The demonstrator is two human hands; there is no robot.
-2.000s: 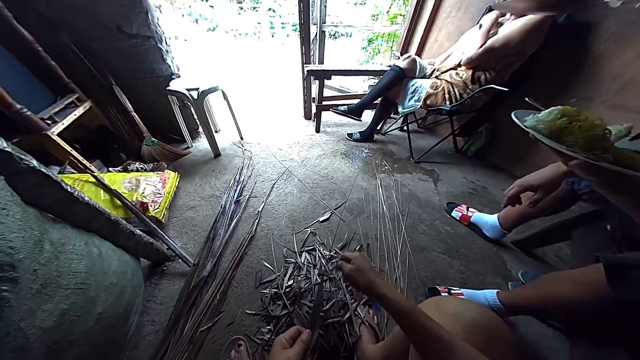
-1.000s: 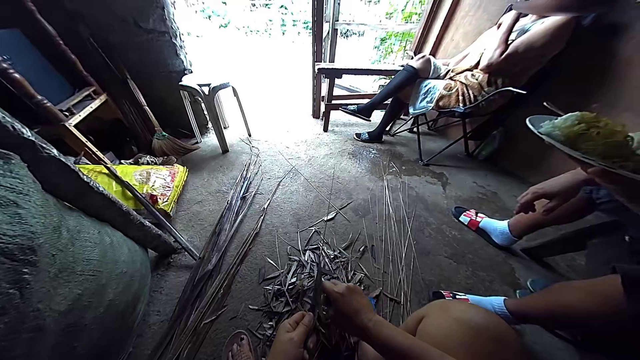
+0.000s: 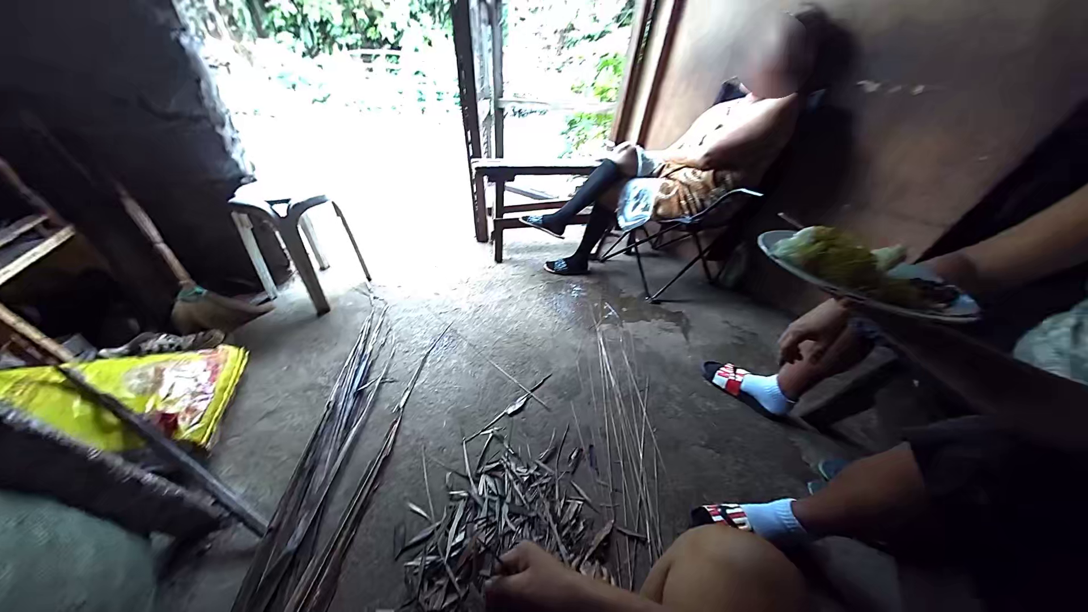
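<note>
My right hand (image 3: 531,578) is low in the view with its fingers curled together, over the near side of a heap of dry leaf strips (image 3: 510,510). Whether a thin dark piece at the fingertips is held cannot be made out. My left hand is not in view. Left of the heap, long dark dried fronds (image 3: 340,450) lie on the concrete floor, pointing towards the doorway. Thin pale stripped sticks (image 3: 625,425) lie to its right.
A person (image 3: 722,144) sits in a folding chair by a wooden bench (image 3: 535,167). At right, another person's arm is beside a plate of food (image 3: 867,276), with socked feet (image 3: 765,391) below. A plastic stool (image 3: 289,212), broom (image 3: 212,310) and yellow sack (image 3: 127,391) stand or lie left.
My left hand, seen beside the right one at the heap before, has dropped out of view. My right hand is lower in the view. Another person's forearm now shows behind the plate.
</note>
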